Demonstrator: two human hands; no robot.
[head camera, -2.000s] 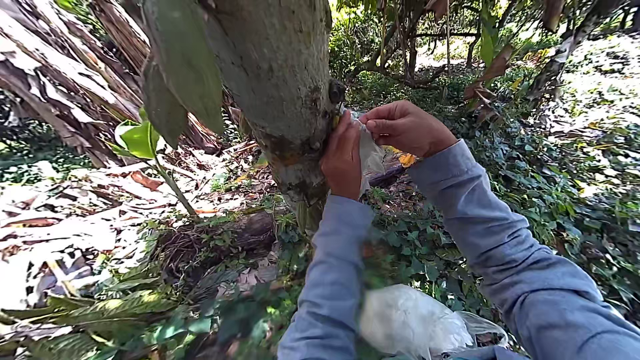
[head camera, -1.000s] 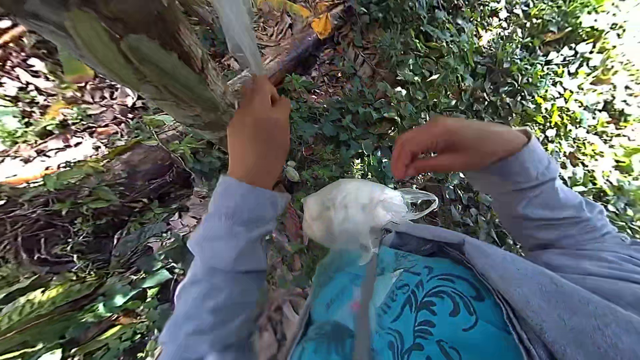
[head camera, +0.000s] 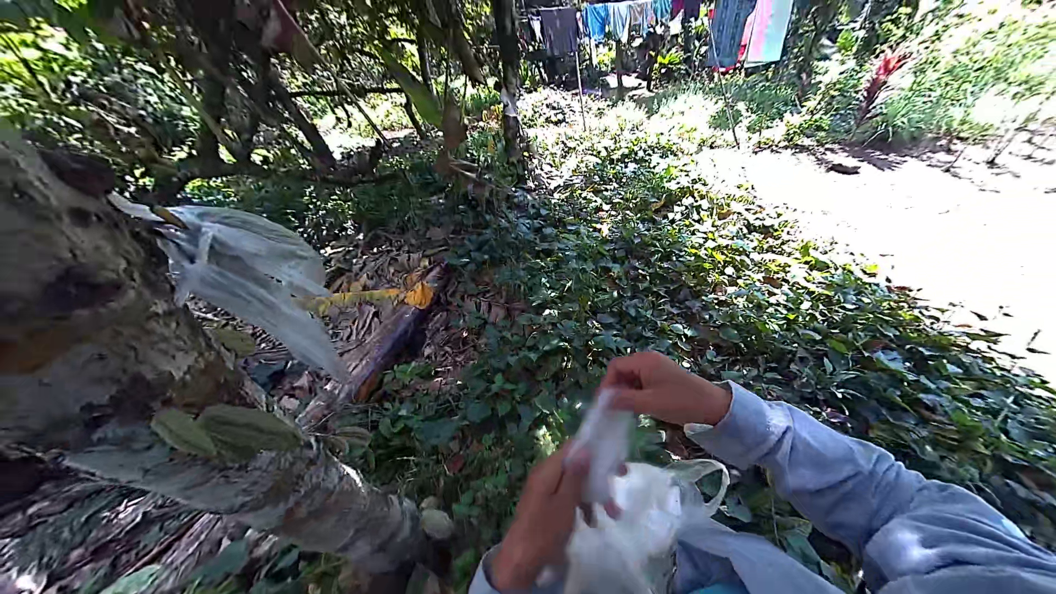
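Between my two hands, at lower centre, is a thin, blurred piece of translucent white plastic (head camera: 605, 433). My right hand (head camera: 664, 388) pinches its upper end; my left hand (head camera: 544, 503) grips it lower down. Just below and behind them, against my body, hangs a white plastic bag (head camera: 643, 511) with a loop handle, its contents hidden. On the left, another translucent plastic bag (head camera: 247, 268) is attached to the tree trunk (head camera: 107, 330), apart from both hands. How it is fastened cannot be told.
The trunk slants down the left side with green pods or leaves (head camera: 247, 429) on it. A fallen log (head camera: 384, 351) lies behind. Leafy ground cover (head camera: 594, 289) spreads at centre and right. Clothes (head camera: 619, 21) hang on a line at the back, near a sunlit path (head camera: 932, 239).
The view has swung up a lot. My left hand has left the plastic at the trunk and come to the bag at my body. Both hands now hold a thin piece of plastic.
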